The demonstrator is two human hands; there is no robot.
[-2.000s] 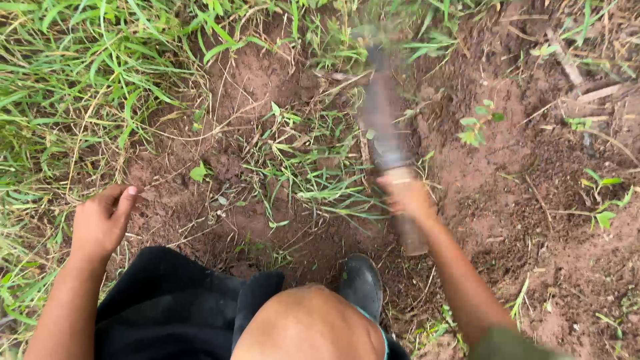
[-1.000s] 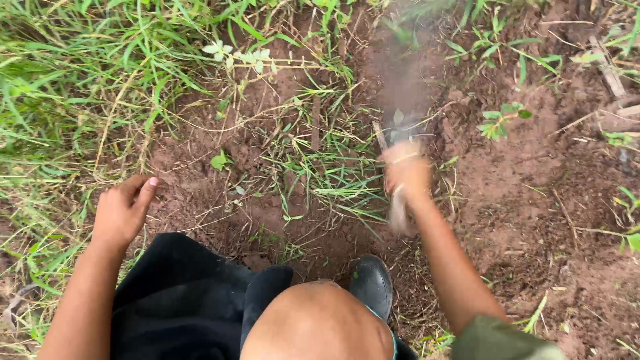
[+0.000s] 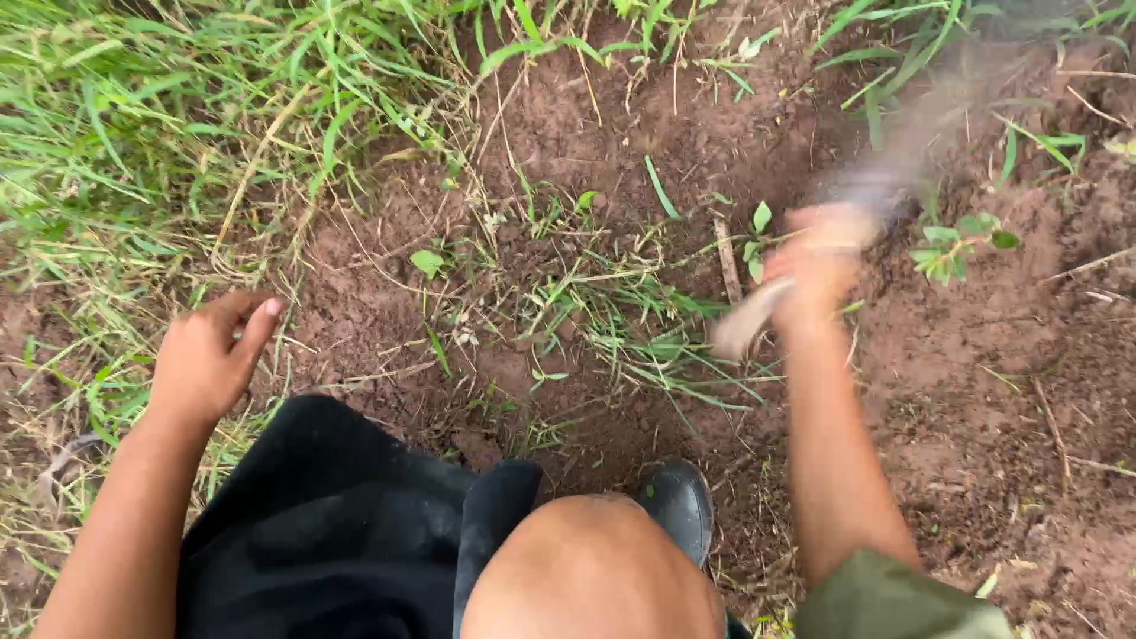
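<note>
My right hand (image 3: pixel 816 262) is closed around the wooden handle (image 3: pixel 750 321) of a bladed tool, likely a machete. Its blade (image 3: pixel 932 133) is badly blurred by motion and points to the upper right, over the soil and grass. Left of that hand, cut green grass (image 3: pixel 648 337) lies loose on reddish-brown soil. My left hand (image 3: pixel 213 351) hovers near the edge of the standing grass, thumb and fingers loosely curled, and holds nothing. Whether the blade touches the ground is hidden by blur.
Tall green grass (image 3: pixel 266 106) grows at the upper left. A small leafy plant (image 3: pixel 963 247) stands right of my right hand, and a short stick (image 3: pixel 728 260) lies just left of it. Below are my bare knee (image 3: pixel 590 572), a dark rubber boot (image 3: pixel 682 510) and black clothing (image 3: pixel 337 524).
The blade, upright in the view two seconds ago, now slants to the upper right, its handle still in my right hand. My left hand remains empty at the left.
</note>
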